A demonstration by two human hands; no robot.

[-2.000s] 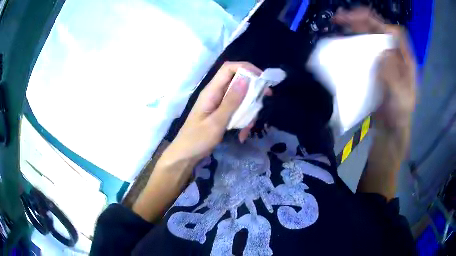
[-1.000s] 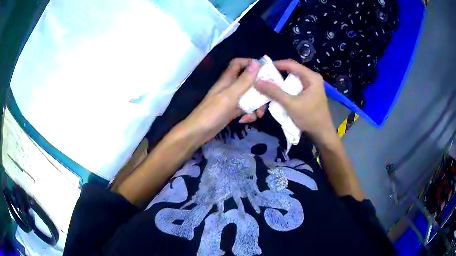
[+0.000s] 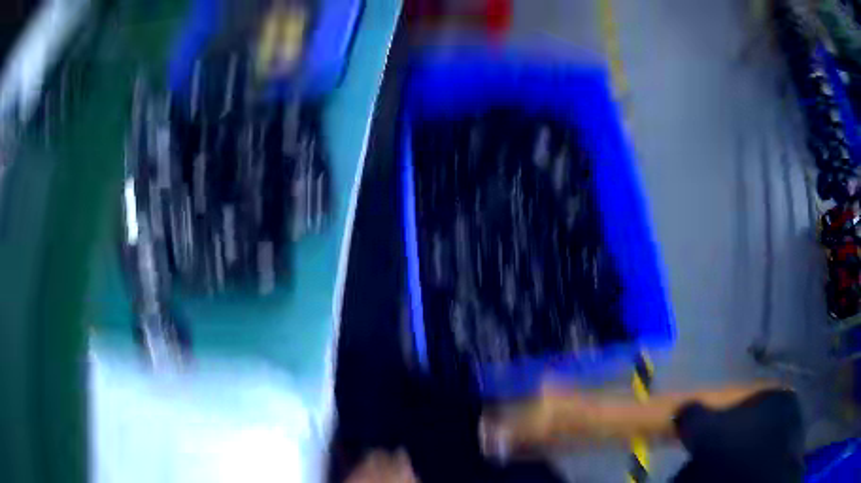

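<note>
The view is strongly blurred. My right hand (image 3: 519, 424) is low in the picture, just below the near edge of the blue parts bin (image 3: 637, 226); its fingers are smeared, and I cannot tell if it holds anything. My left hand (image 3: 380, 468) shows only as a small patch cut off by the bottom edge; its fingers and any content are hidden. The white folded piece cannot be made out. The bin is full of black round parts (image 3: 519, 236).
At left, the green bench (image 3: 316, 274) carries a pile of black parts (image 3: 231, 189), a long thin silvery item (image 3: 142, 236), a blue tray (image 3: 335, 38) with a yellow patch and the white sheet (image 3: 208, 420). Yellow-black floor tape (image 3: 640, 453) lies beyond the bin.
The view has swung toward the bin and the far bench. Both hands, earlier together on the white piece, now appear apart at the bottom of the picture.
</note>
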